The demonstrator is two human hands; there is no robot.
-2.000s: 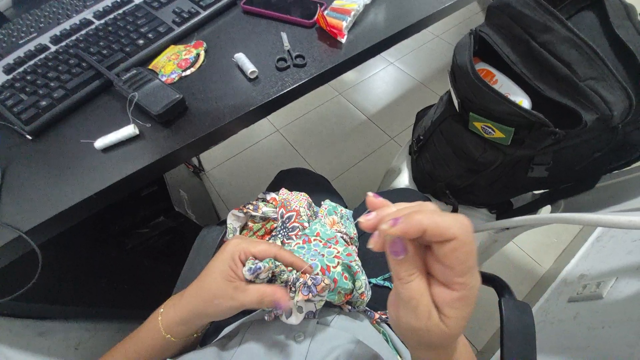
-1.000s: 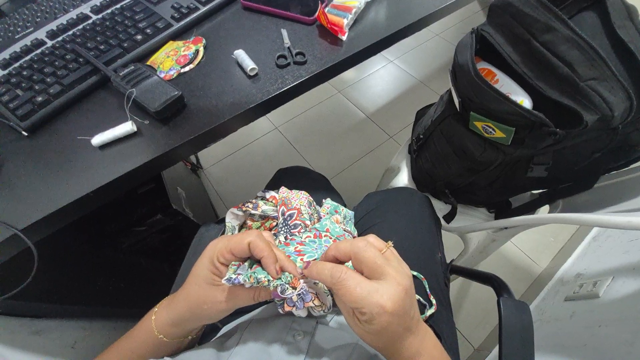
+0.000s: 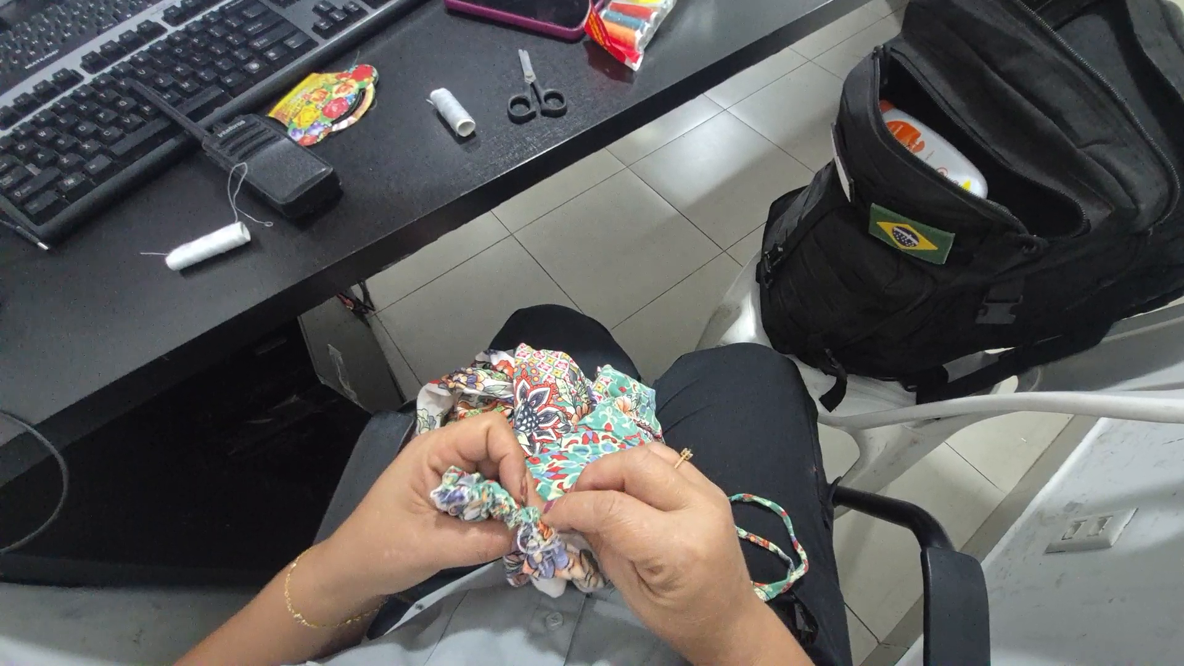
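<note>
A floral-print fabric piece point(image 3: 546, 407) lies bunched on my lap, its gathered edge drawn up between my two hands. My left hand point(image 3: 444, 499), with a thin gold bracelet at the wrist, pinches the gathers from the left. Close against it, my right hand point(image 3: 647, 518) pinches the same gathers with thumb and forefinger; a ring shows on one finger. Whether a needle is between the fingertips cannot be seen. A narrow floral cord point(image 3: 797, 555) loops over my thigh, right of the right hand.
On the black desk point(image 3: 388, 203) are a keyboard point(image 3: 157, 83), a two-way radio point(image 3: 268, 166), two white thread spools point(image 3: 208, 247) point(image 3: 452, 112), small scissors point(image 3: 536, 92), a floral packet point(image 3: 328, 100) and a phone point(image 3: 527, 14). A black backpack point(image 3: 962, 240) rests on a white chair at right, beside an armrest point(image 3: 953, 592).
My right hand was raised away from the fabric two seconds ago, fingertips pinched. It has come down to the gathers beside my left hand and stays there.
</note>
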